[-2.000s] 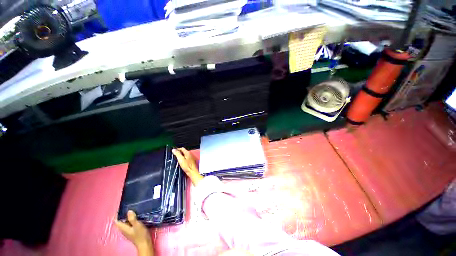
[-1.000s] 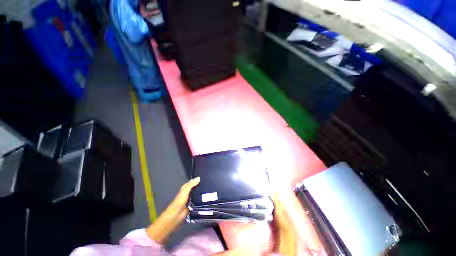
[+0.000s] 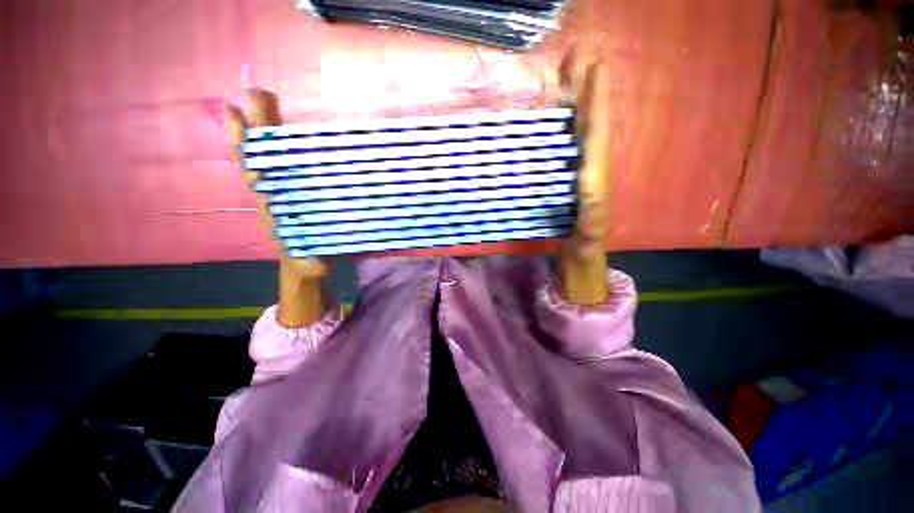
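Note:
A tablet stack is held on edge over the front part of the red-pink bench top. Its edges show as several thin silver-blue and dark stripes. My left hand grips its left end, and my right hand grips its right end, fingers pointing away from me. Parts of the fingers and palms are hidden by the stack or blurred. Another tablet pile lies on the bench beyond the stack, cut off by the top edge of the picture.
The red-pink bench top has a dark seam at the right. Below its front edge are a grey floor with a yellow line, black crates at lower left and a blue item at lower right. A pale sleeve shows at the right edge.
My hands and the tablets have come back from the left to in front of my body. The stack now shows its striped edges instead of a black glass face. The view has tilted down.

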